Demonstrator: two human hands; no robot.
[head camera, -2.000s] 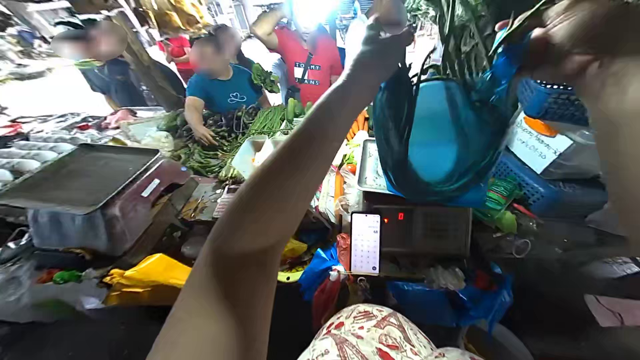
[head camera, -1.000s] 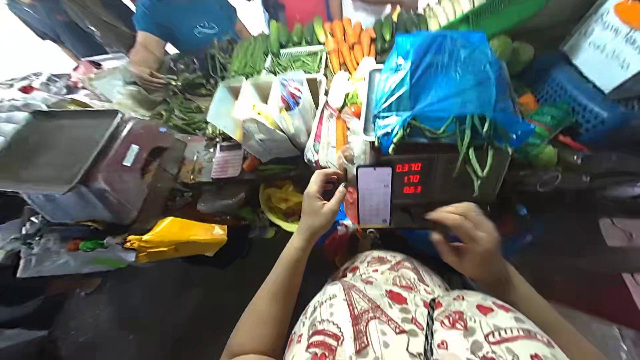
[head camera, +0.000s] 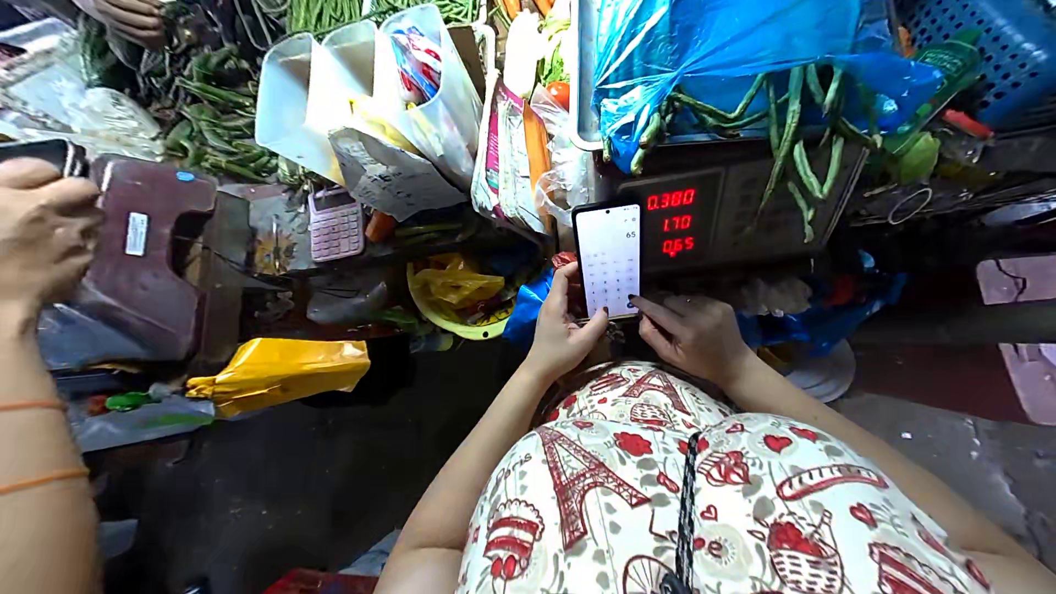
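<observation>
A smartphone (head camera: 609, 262) with a calculator on its screen is gripped at its lower left by my left hand (head camera: 565, 326). My right hand (head camera: 689, 330) has a fingertip on the lower right of the screen and holds nothing; its other fingers are curled. Just behind the phone stands a digital scale (head camera: 742, 198) with lit red digits. On its metal tray (head camera: 586, 99) lies a blue plastic bag (head camera: 726, 49), and long green beans (head camera: 792, 140) hang from it over the scale's front.
At the left, another person's hand (head camera: 41, 223) holds a dark object near a maroon scale (head camera: 153, 256). White plastic holders (head camera: 363, 91), a pink calculator (head camera: 336, 227), a yellow basket (head camera: 462, 330), a yellow bag (head camera: 285, 371) and a blue crate (head camera: 990, 58) stand about.
The blue bag was held up two seconds ago and now lies on the scale. My right hand has moved left onto the phone screen. Another person's arm has come in at the left.
</observation>
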